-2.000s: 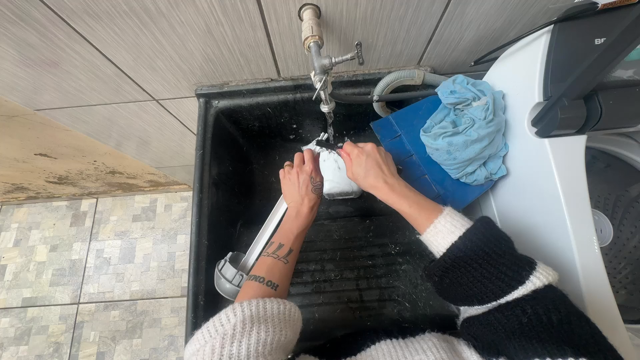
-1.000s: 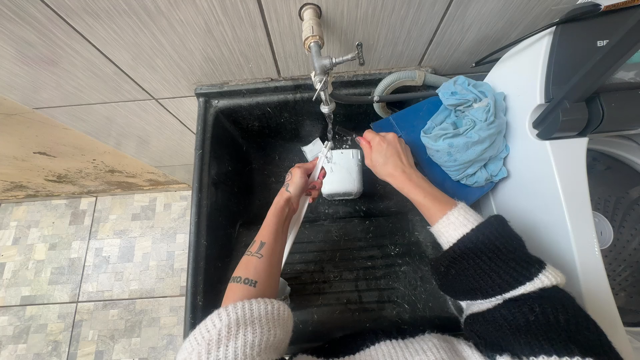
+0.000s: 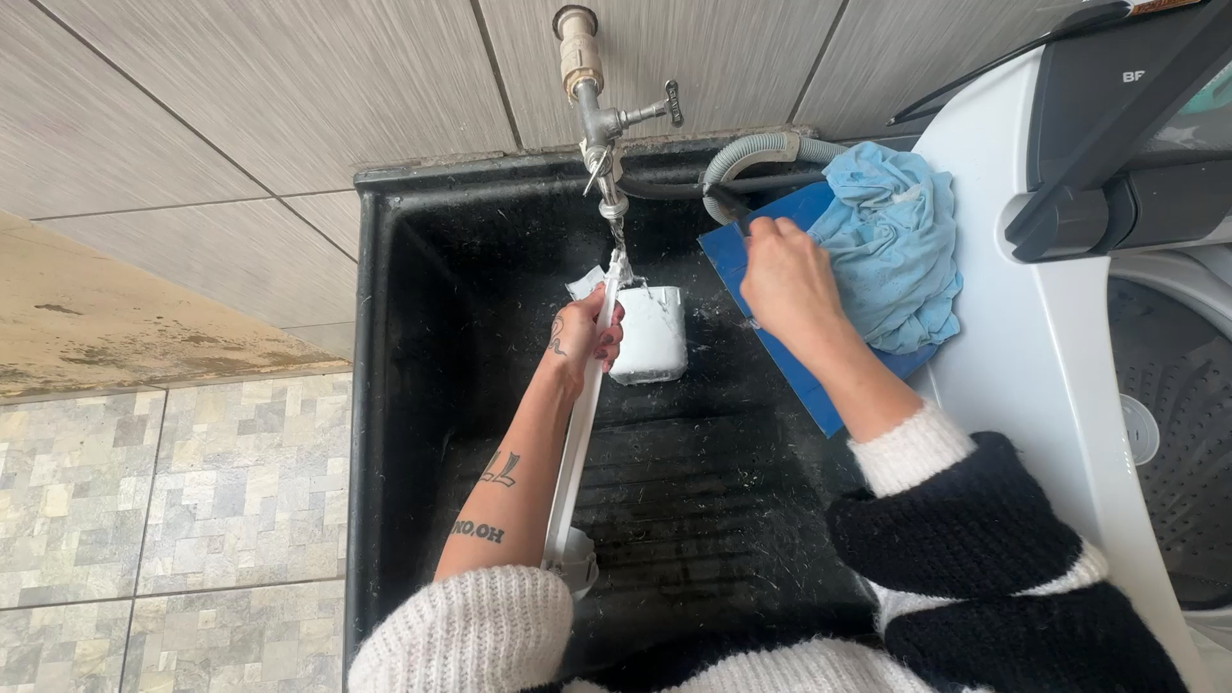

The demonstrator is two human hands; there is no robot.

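My left hand (image 3: 589,332) is closed around a long white plastic bar (image 3: 580,433), whose upper end lies under the water running from the metal tap (image 3: 602,125). A grey rounded part (image 3: 576,563) shows at the bar's lower end, partly behind my forearm. Just right of my left hand, a wet white plastic container (image 3: 650,337) stands in the black sink (image 3: 371,385). My right hand (image 3: 789,274) is above the blue board, its fingers closed on a dark, slim object (image 3: 727,204) that I cannot identify.
A blue board (image 3: 807,390) leans over the sink's right side, with a crumpled light-blue cloth (image 3: 895,245) on it. A grey corrugated hose (image 3: 751,154) curves behind. The white washing machine (image 3: 1001,356) borders the sink at right; a tiled wall (image 3: 385,77) rises behind the tap.
My right hand has moved right, away from the tap and over the blue board. My left hand has turned and now grips the white bar, which has swung more upright under the water.
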